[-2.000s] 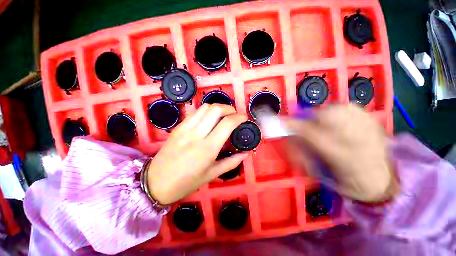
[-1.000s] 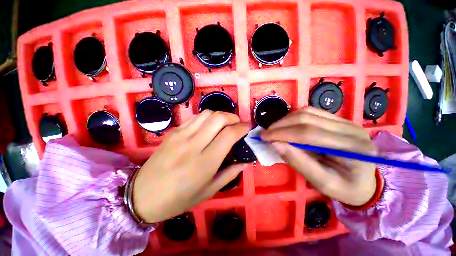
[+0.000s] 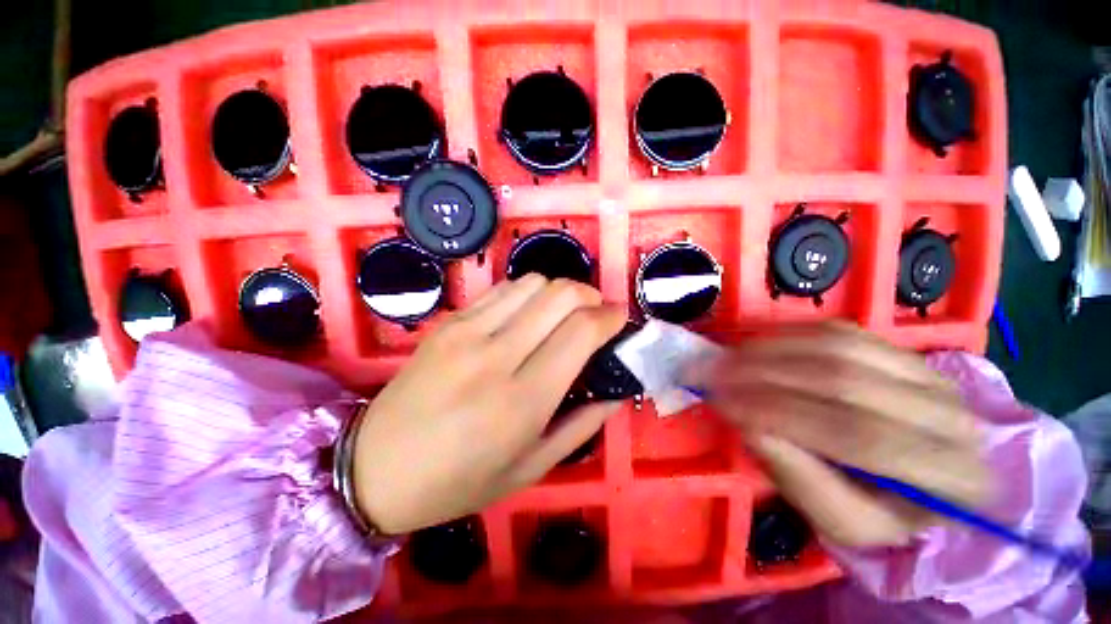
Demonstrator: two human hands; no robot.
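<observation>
My left hand (image 3: 487, 402) holds a black watch body (image 3: 609, 368) between thumb and fingers above the middle of the red foam tray (image 3: 615, 201). My right hand (image 3: 853, 427), blurred, holds a white cloth (image 3: 664, 363) and a long blue stick (image 3: 932, 497). The cloth is at the right edge of the held watch and partly hides it. The stick runs under the fingers and out to the lower right. Which side of the held watch faces up I cannot tell.
Other watches sit in the tray pockets, some screen up, some back up. One back-up watch (image 3: 448, 210) lies across the pocket dividers. Right of the tray are a white bar (image 3: 1033, 213), a white cube (image 3: 1065, 199), a blue pen (image 3: 1005, 330) and papers (image 3: 1095, 201).
My right hand moved from a blurred spot right of the watch, to the watch with the cloth, then slightly right. The blue stick now slopes more steeply. My left hand still holds the watch.
</observation>
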